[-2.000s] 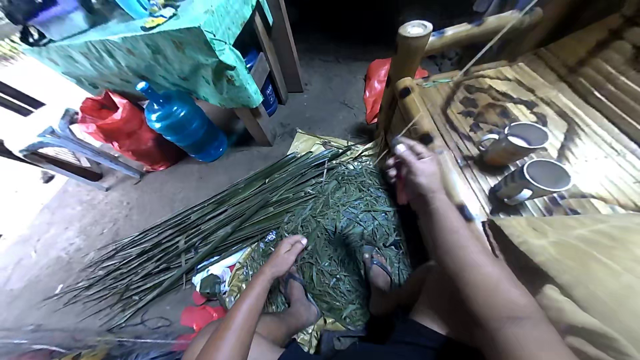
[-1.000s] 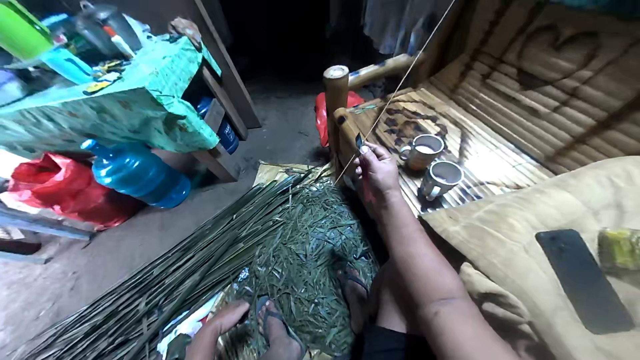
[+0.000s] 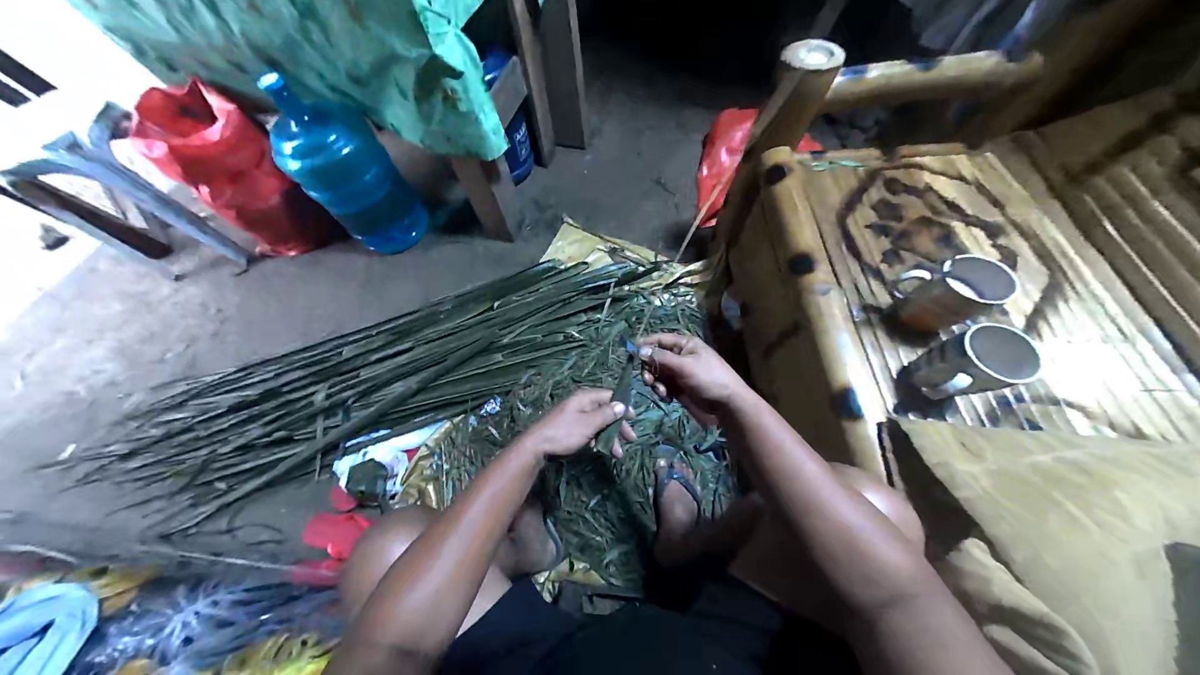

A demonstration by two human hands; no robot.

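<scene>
My left hand is closed around a green leaf piece, whose narrow end points up toward my right hand. Close by on the right, my right hand pinches a small blade-like object with a bluish end and a thin pale strip, which is partly hidden by the fingers. Beneath both hands lies a heap of shredded green leaf strips, around my feet in flip-flops. Long palm leaves lie in a bundle on the ground to the left of the heap.
Two mugs stand on the bamboo bench at the right, beside a beige cloth. A blue water jug and a red bag stand near the cloth-covered table. Red slippers lie at lower left.
My right hand has come down from beside the bench to the leaf heap. My left hand has moved up beside it and now holds a leaf piece.
</scene>
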